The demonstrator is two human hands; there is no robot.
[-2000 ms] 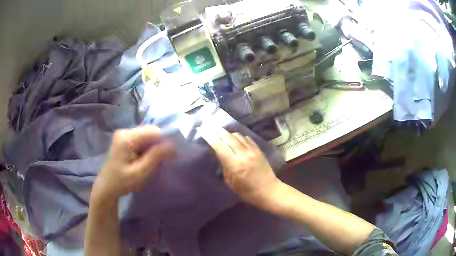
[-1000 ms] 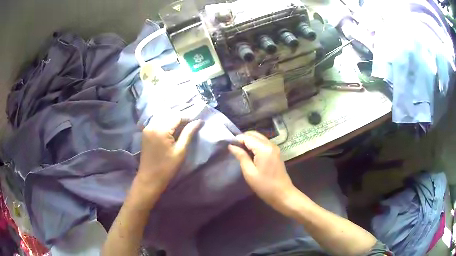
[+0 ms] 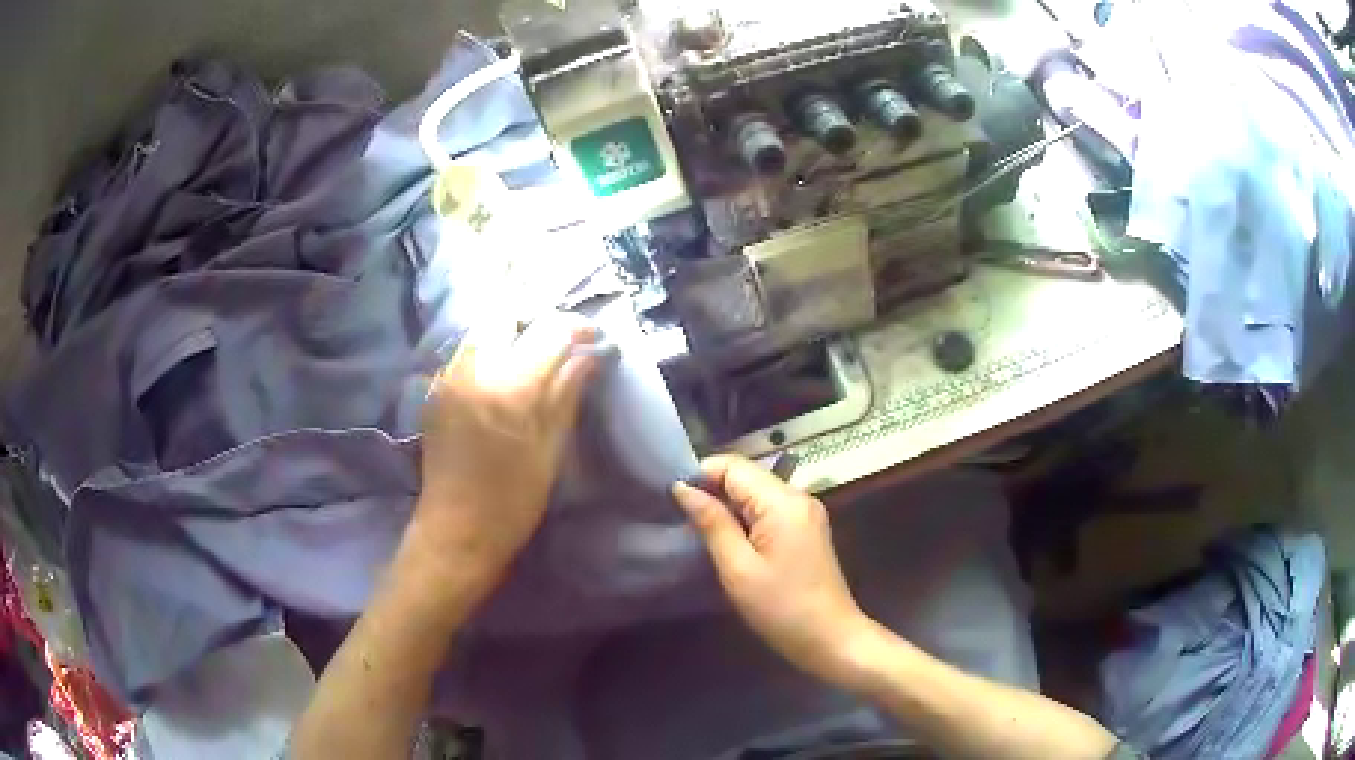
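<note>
A grey-blue cloth panel [image 3: 632, 512] lies over the lap and runs up to the needle area of the overlock machine [image 3: 810, 275], beside a bright light. My left hand [image 3: 505, 431] lies on the cloth just below the needle area, thumb and fingers pinching it near its edge. My right hand [image 3: 773, 542] pinches the cloth's raw edge [image 3: 687, 478] between thumb and fingertips, lower and to the right. The edge runs taut between both hands. The glare hides the presser foot.
A crumpled grey-blue work heap [image 3: 223, 267] lies left of the machine. Light blue pieces [image 3: 1233, 238] hang over the table's right end. A narrow dark metal tool [image 3: 1040, 261] lies right of the machine. A bundle of pale blue pieces [image 3: 1226, 639] is at lower right.
My right hand has moved down along the edge, away from the needle area. My left hand has moved slightly up and stays on the cloth. The machine sits slightly lower and further right in view.
</note>
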